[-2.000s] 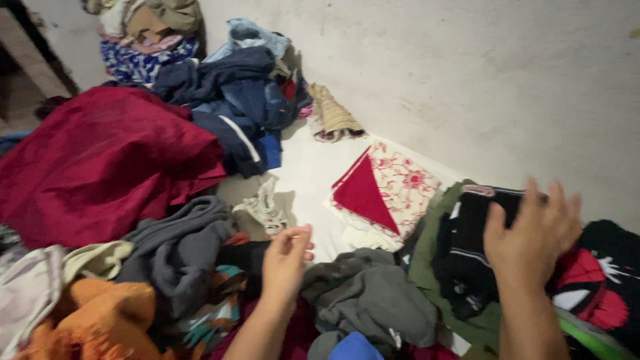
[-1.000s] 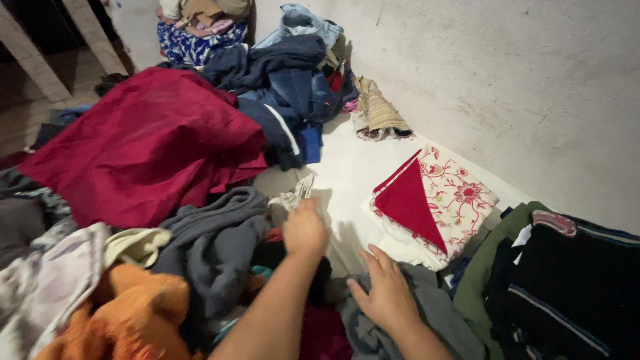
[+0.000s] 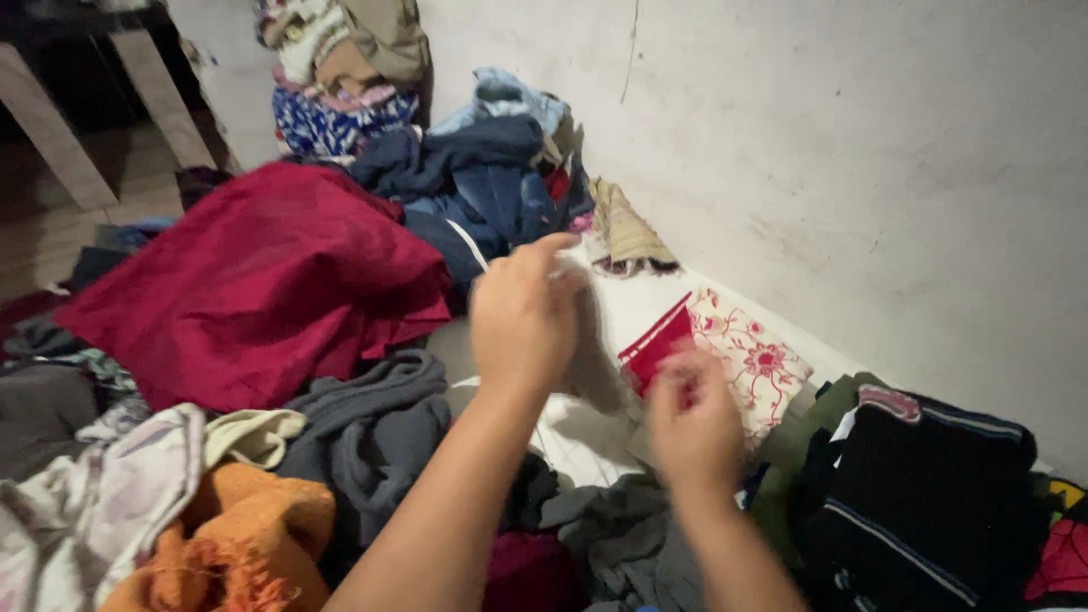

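My left hand (image 3: 524, 316) is raised over the white sheet, fingers curled; a small light cloth seems to hang between my two hands, but blur hides the grip. My right hand (image 3: 699, 416) is in front of a folded cloth with red floral print and a red corner (image 3: 765, 361), its fingers blurred and curled. Below my hands lies a crumpled dark grey garment (image 3: 625, 531). Another grey garment (image 3: 374, 442) lies left of my left forearm. A folded black garment with striped trim (image 3: 926, 501) rests right of my right hand.
A large red cloth (image 3: 272, 280) covers the left side. Behind it are navy and denim clothes (image 3: 484, 187) and a stack of clothes (image 3: 348, 76) against the wall (image 3: 807, 153). A beige striped cloth (image 3: 629, 229) lies by the wall. An orange cloth (image 3: 246, 527) is at lower left.
Both hands have risen from low over the clothes, where one second ago the left was at a small light cloth. That cloth no longer shows at its earlier spot.
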